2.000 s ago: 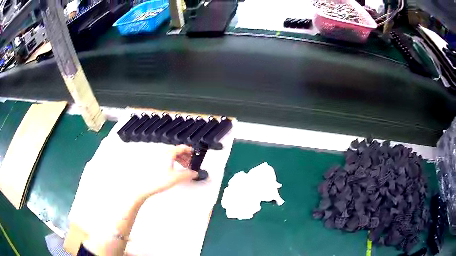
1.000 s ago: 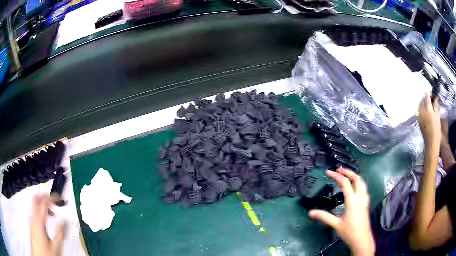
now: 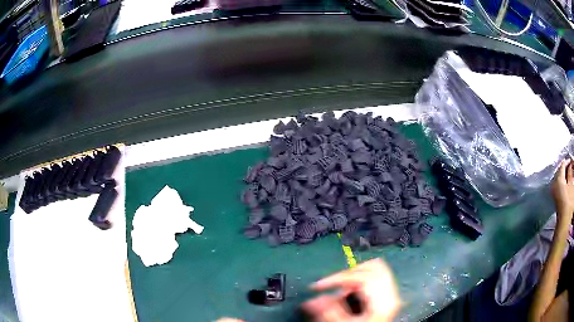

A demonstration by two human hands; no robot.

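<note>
My right hand [image 3: 362, 290] is blurred at the bottom edge, curled around a black piece that shows only as a dark patch between the fingers. Only a sliver of my left hand [image 3: 230, 320] shows at the bottom edge. One black housing [image 3: 270, 291] lies on the green bench between the hands and the crumpled white piece. The heap of dark grey ribbed pads [image 3: 343, 182] lies beyond my right hand. A short row of black housings [image 3: 459, 200] lies right of the heap.
At left, black housings [image 3: 69, 177] stand in a slanted row on a white sheet [image 3: 69, 264], one below its right end. A crumpled white piece [image 3: 162, 226] lies mid-bench. A clear plastic bag [image 3: 469, 135] and another person's arm [image 3: 554, 251] are at right. The conveyor belt [image 3: 239, 75] runs behind.
The view has swung right, then slightly back left. My right hand has moved left from beside the heap. A housing now lies in front. My left hand has left the white sheet.
</note>
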